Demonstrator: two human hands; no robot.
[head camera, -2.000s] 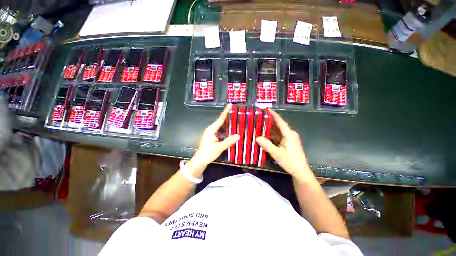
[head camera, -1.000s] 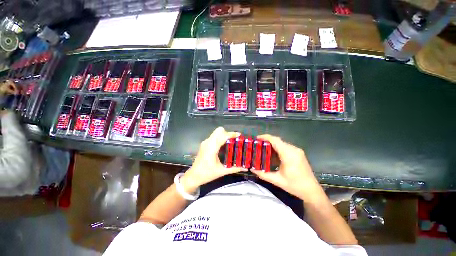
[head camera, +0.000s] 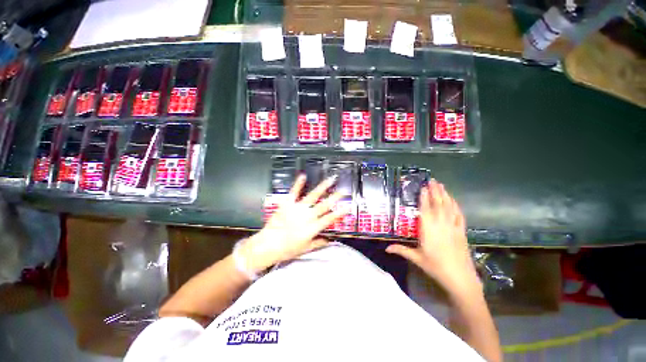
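Several red-and-black keypad phones lie face up in a row on the green bench, near its front edge. My left hand is spread over the left phones of the row and partly hides them. My right hand lies flat with fingers together and thumb out, at the right side of the rightmost phone. Neither hand grips a phone. Beyond the row, a clear blister tray holds more phones face up in its near pockets and white slips at its far pockets.
A second clear tray full of phones lies to the left, with part of another at the left edge. A white sheet lies at the back left, a brown board behind the tray, a bottle at the back right. Boxes are below the bench.
The phones held on edge as a stack between my hands now lie face up in a row on the bench. My hands have opened and moved apart. The view has shifted.
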